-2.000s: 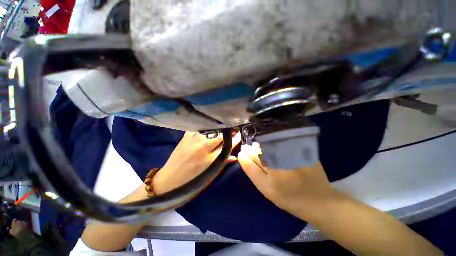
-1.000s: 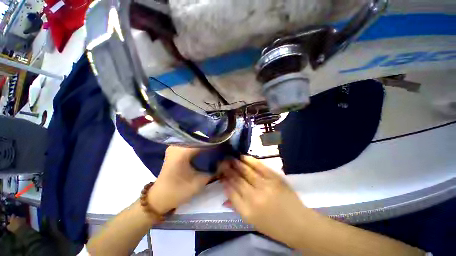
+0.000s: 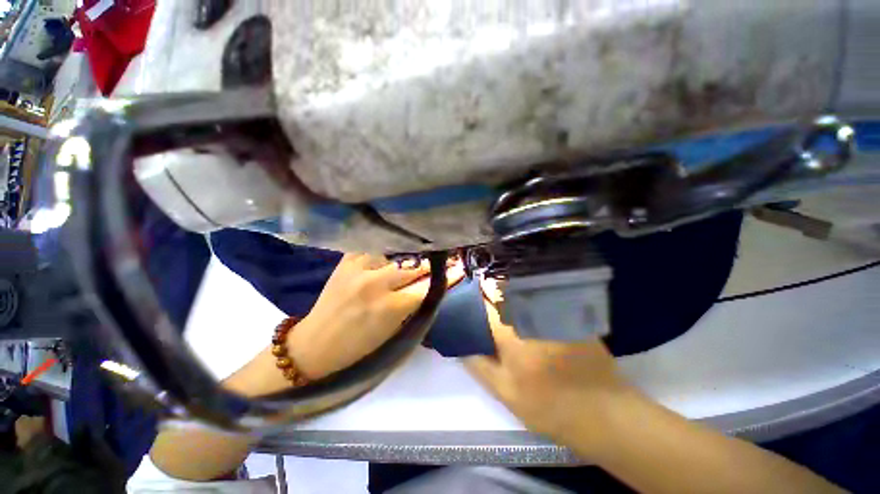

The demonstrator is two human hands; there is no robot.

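Note:
A navy cloth piece [image 3: 461,323] lies under the sewing machine head [image 3: 463,96], between my hands. My left hand [image 3: 371,294], with a beaded bracelet at the wrist, lies flat with its fingertips near the presser foot area, partly behind the chrome loop [image 3: 125,280]. My right hand [image 3: 540,371] has its fingertips at the cloth just right of there, partly hidden by the tension assembly [image 3: 545,212]. The needle is hidden. Another navy piece with a curved edge [image 3: 675,280] lies right of the needle area.
Navy panels [image 3: 178,260] lie on the left, behind the chrome loop. Red cloth [image 3: 114,43] is at the upper left. Part of another person [image 3: 34,453] shows at the lower left. The white table's curved front edge [image 3: 463,447] has a scale strip. A flat metal part [image 3: 793,220] is at the right.
My hands have moved up from the table's front to the needle area, and the cloth bunched between them now lies flatter. The view has tilted, with the machine head lower and larger.

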